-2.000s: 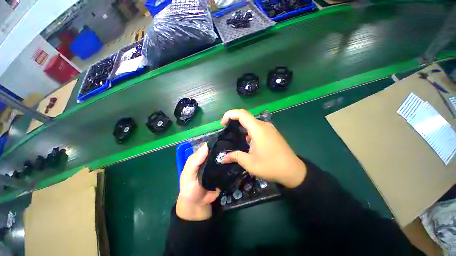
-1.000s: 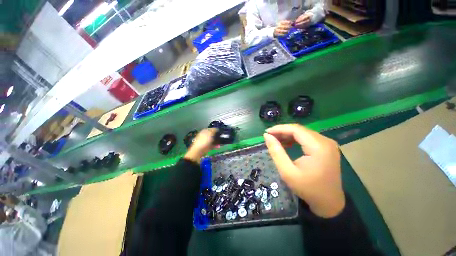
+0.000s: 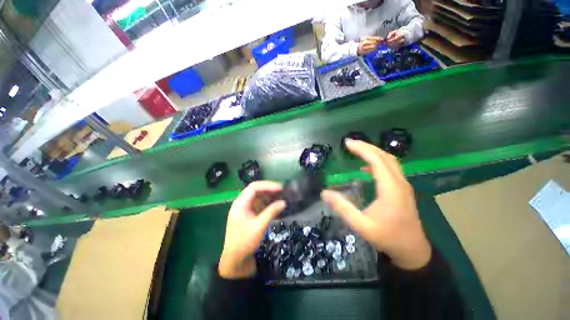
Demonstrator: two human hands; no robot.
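Observation:
My left hand (image 3: 250,228) grips a black housing (image 3: 302,192) between thumb and fingers, above the back of the parts tray. The housing is blurred, so its details cannot be told. My right hand (image 3: 387,209) is at its right with thumb and fingers spread; the thumb tip is close to the housing, and whether it touches cannot be told. The dark grey parts tray (image 3: 369,265) lies below, holding jumbled black parts with silver-white round faces (image 3: 307,267).
Black units (image 3: 312,156) are spaced along the green conveyor belt (image 3: 450,106). Cardboard sheets lie left (image 3: 112,262) and right (image 3: 487,219), with a pale sheet (image 3: 553,209) on the right one. Beyond the belt are a plastic bag (image 3: 281,87), trays and a person (image 3: 375,28).
My left hand has come back from the belt to above the tray, now holding a housing. Another unit sits on the belt where that hand was. My right hand remains open beside the housing.

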